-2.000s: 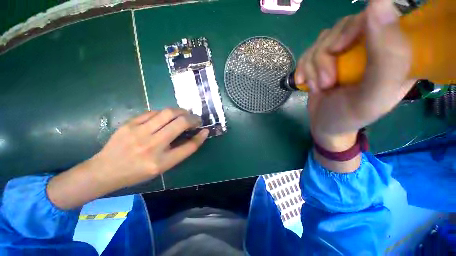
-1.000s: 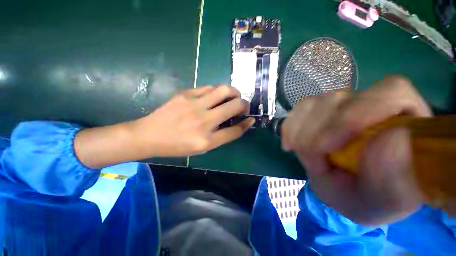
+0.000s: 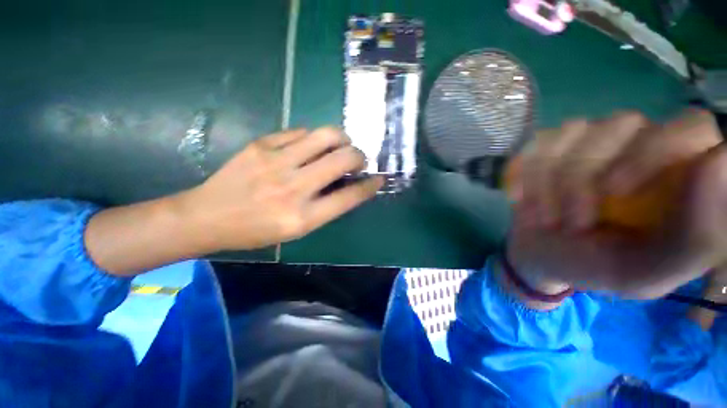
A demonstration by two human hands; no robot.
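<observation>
An open phone assembly lies flat on the dark green bench mat, with its dark mainboard at the top and a silvery-white middle. My left hand rests at its lower left, fingertips on the lower end; what lies under them is hidden. My right hand, blurred, holds the orange electric screwdriver to the right of the phone. The screwdriver's dark nose points left, by the lower edge of the round grey screw tray. Screws glitter in the tray's upper right. The bit tip is too blurred to tell whether it carries a screw.
A pink-and-white device lies at the top right beside a worn whitish ledge. A pale seam crosses the mat left of the phone. The bench's front edge runs above my lap. A white slotted rack shows below it.
The screwdriver nose was at the tray, then near the phone's lower right corner, and is now back to the right below the tray. My left hand stays on the phone. The view has shifted.
</observation>
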